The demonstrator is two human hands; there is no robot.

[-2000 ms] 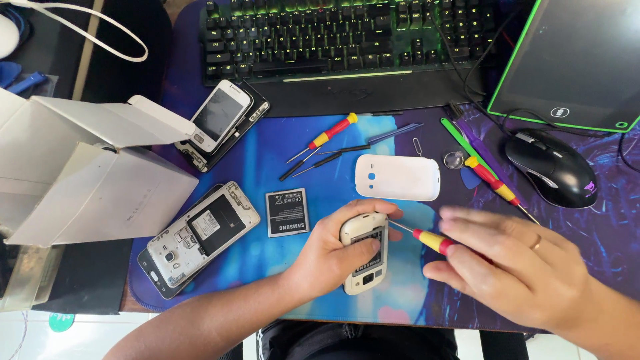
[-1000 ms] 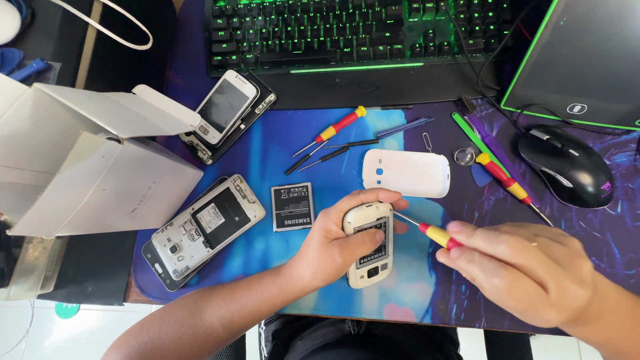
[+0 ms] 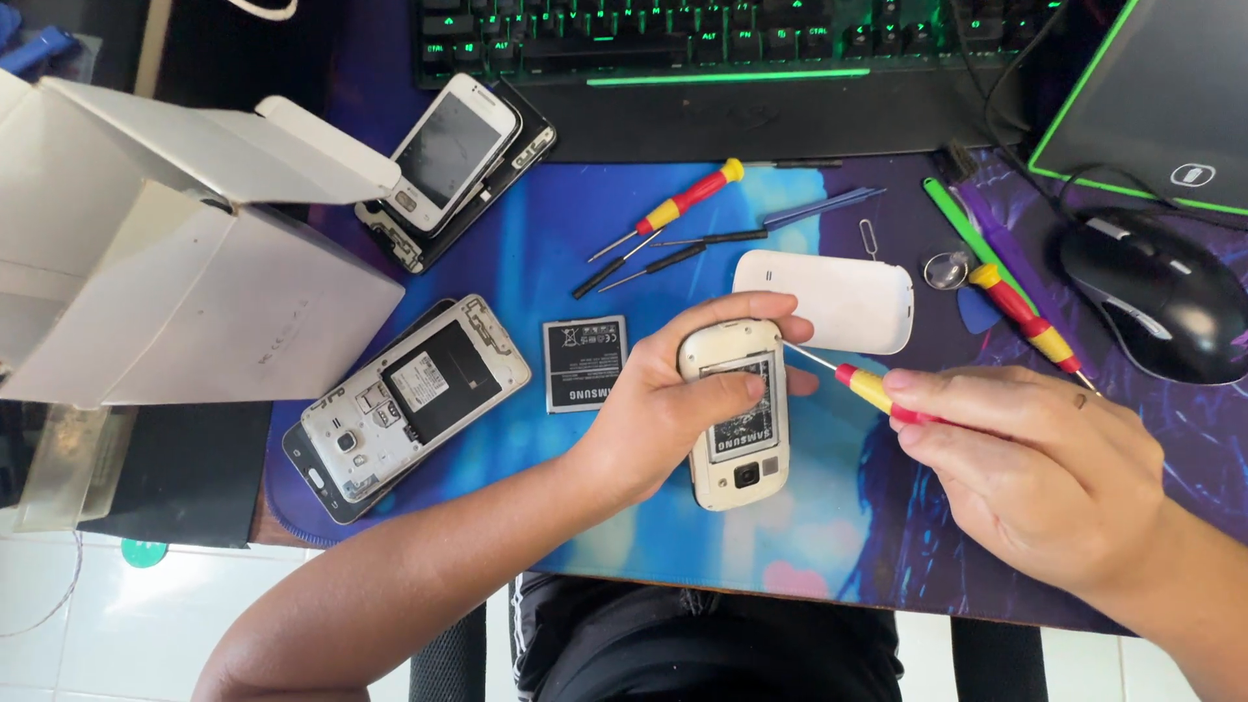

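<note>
My left hand (image 3: pixel 673 400) grips a white Samsung phone (image 3: pixel 717 492) with its back cover off, the thumb lying on the fitted battery (image 3: pixel 746 434). Between the fingertips of my right hand (image 3: pixel 1033 468) is a red and yellow precision screwdriver (image 3: pixel 873 390). Its tip meets the phone's upper right edge; whether it sits in a screw I cannot tell. Beyond the phone lies a white back cover (image 3: pixel 838 302), partly behind my left fingers. A loose Samsung battery (image 3: pixel 583 363) rests left of my left hand.
An opened phone (image 3: pixel 414 390) and a white box (image 3: pixel 244 292) are at left, more phone parts (image 3: pixel 458 156) behind. Small screwdrivers (image 3: pixel 682 200), a SIM pin (image 3: pixel 868 239), a purple brush (image 3: pixel 994 224) and a second red and yellow screwdriver (image 3: pixel 1029 317) lie about. A mouse (image 3: pixel 1160 292) and keyboard (image 3: pixel 682 58) border them.
Two seconds ago the fingers of my right hand were more spread around the screwdriver; now they are gathered on its handle. My left hand keeps its hold on the phone.
</note>
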